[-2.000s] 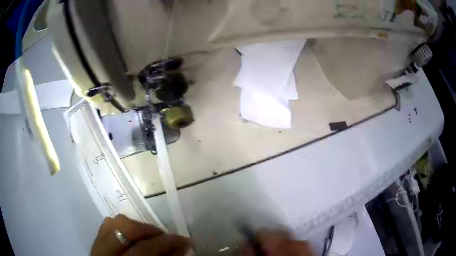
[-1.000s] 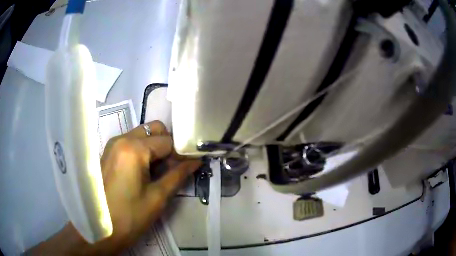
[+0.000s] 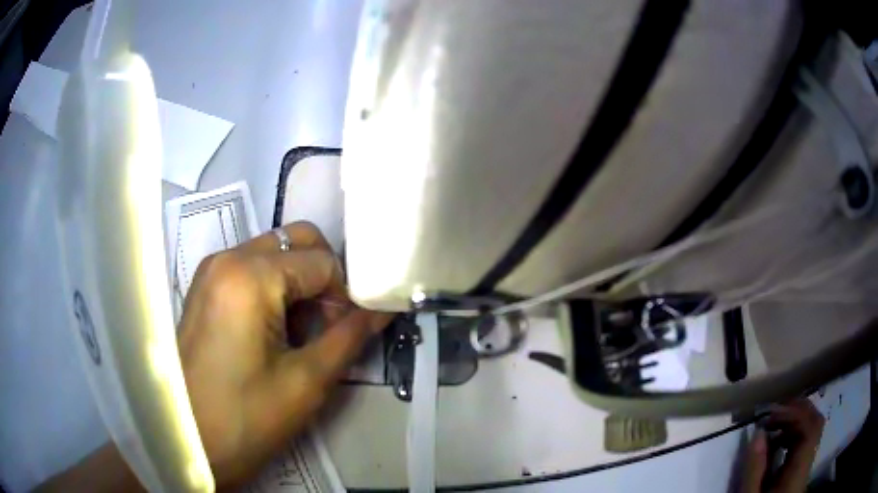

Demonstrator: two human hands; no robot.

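The cream sewing machine head (image 3: 520, 144) fills the upper middle. My left hand (image 3: 250, 337), with a ring, has thumb and fingers together just left of the presser foot (image 3: 404, 361); the fingertips are partly hidden by the head, and I cannot tell whether they hold something. A narrow white strip (image 3: 422, 414) hangs from the foot towards the front edge. A white template with dark lines (image 3: 212, 226) lies under and beyond my left hand. My right hand (image 3: 789, 448) is at the lower right by the table edge, cut off by the frame; its grip is unclear.
The glowing white lamp (image 3: 120, 260) stands at the left, in front of my left wrist. A white piece (image 3: 188, 140) lies behind it. The brass-greenish knob (image 3: 635, 431) is right of the foot. White scraps (image 3: 664, 369) and a slim black tool (image 3: 735, 345) lie on the bed.
From two seconds ago, the view has moved close to the machine head and my left hand has gone from the front edge to the foot. My right hand has come into view since one second ago.
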